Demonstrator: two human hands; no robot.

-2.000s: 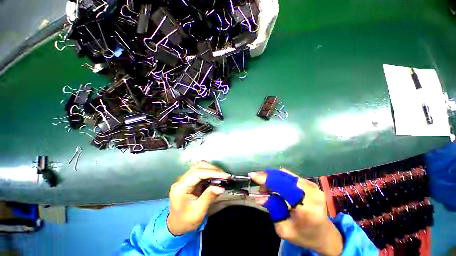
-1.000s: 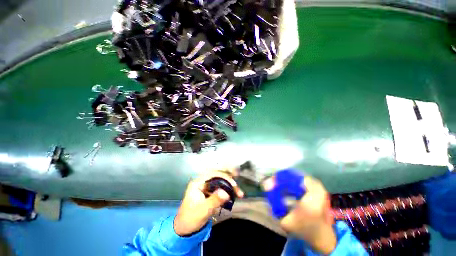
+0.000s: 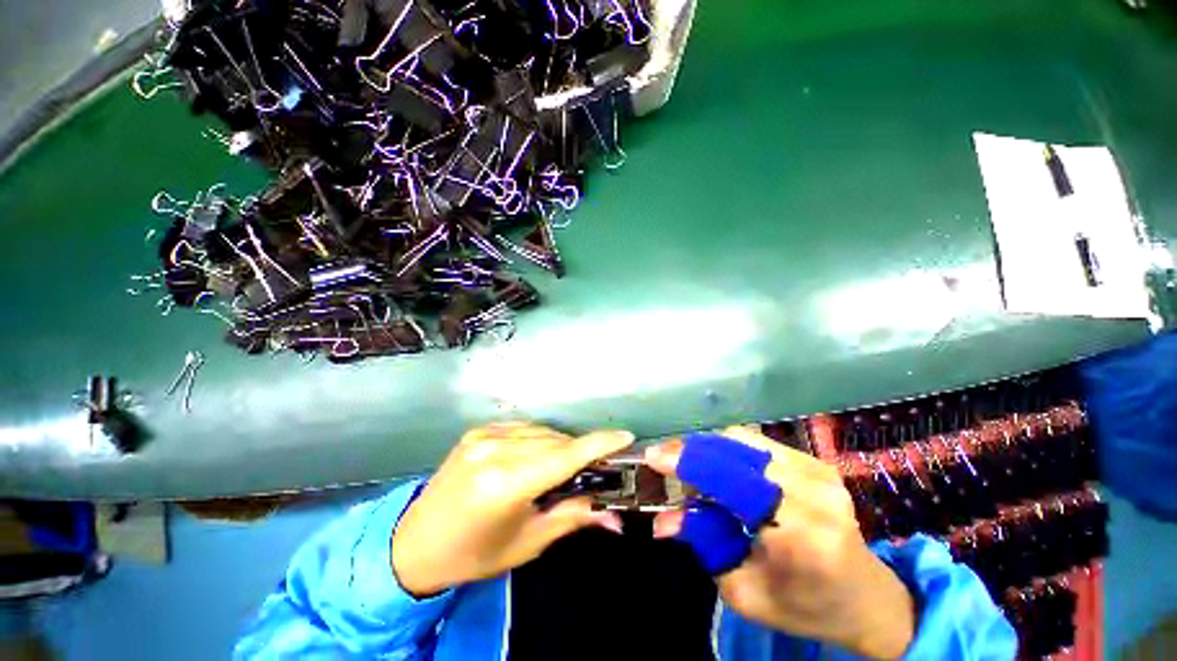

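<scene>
My left hand and my right hand meet at the lower centre, just in front of the belt's edge. My right fingers, wrapped in blue tape, pinch a black binder clip by its silver handles. My left fingertips hold a small dark part against the clip. The fingers hide much of both, and I cannot tell whether the clip's jaws are round the part. A tangled heap of black binder clips lies at the upper left, spilling from a white bin.
The green belt carries a lone clip, a loose wire handle and a white sheet with two dark items. A red tray with black rows is at lower right. A blue sleeve shows at the right edge.
The single clip that lay right of the heap is gone from the belt. My hands, apart a second ago, are together again around a clip and part. The view has shifted.
</scene>
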